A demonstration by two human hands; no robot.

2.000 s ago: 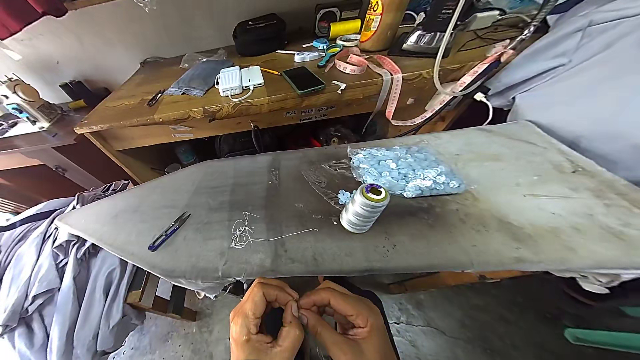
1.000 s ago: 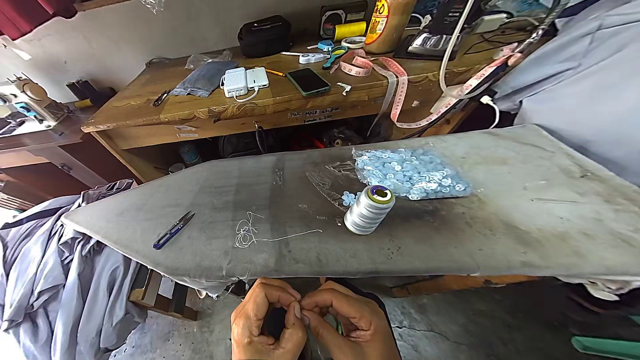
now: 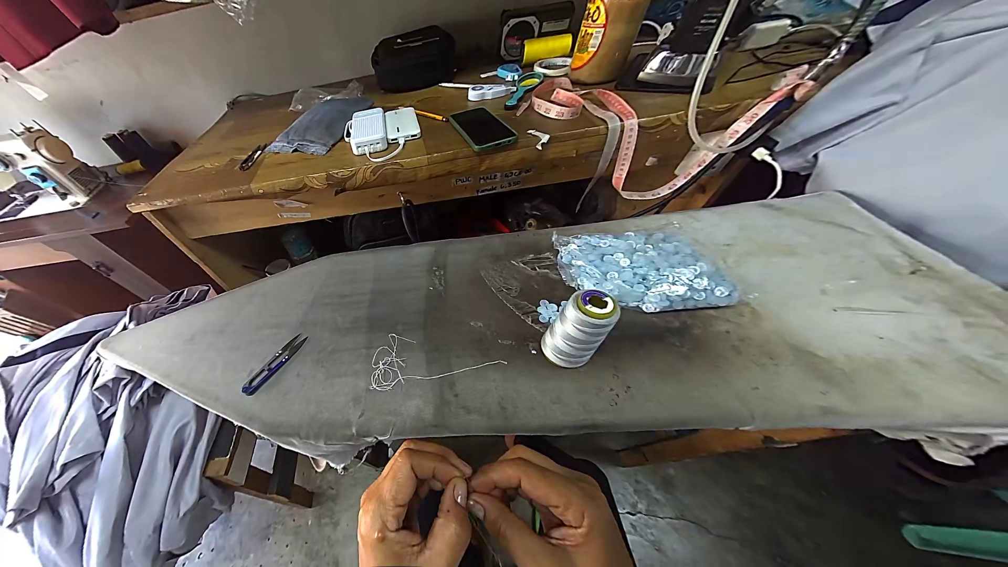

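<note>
My left hand [image 3: 417, 504] and my right hand [image 3: 543, 504] meet fingertip to fingertip at the near edge of a grey ironing board [image 3: 354, 283]. Something tiny is pinched between them, and fine thread-like strands hang below; what it is cannot be told. On the board stands a cone of pale thread [image 3: 581, 331], beside loose light blue buttons [image 3: 549, 311] and a clear plastic bag of such buttons [image 3: 646, 272]. A tangle of white thread [image 3: 387, 370] lies left of the cone. Farther left are blue-handled thread snips [image 3: 274, 365].
Behind the board, a wooden desk [image 3: 205, 169] holds a phone [image 3: 483, 128], a white power bank [image 3: 368, 130], a pink tape measure [image 3: 626, 150], a black case [image 3: 413, 59] and a jar [image 3: 606, 39]. Grey fabric [image 3: 102, 441] hangs at left. A sewing machine [image 3: 55, 161] stands far left.
</note>
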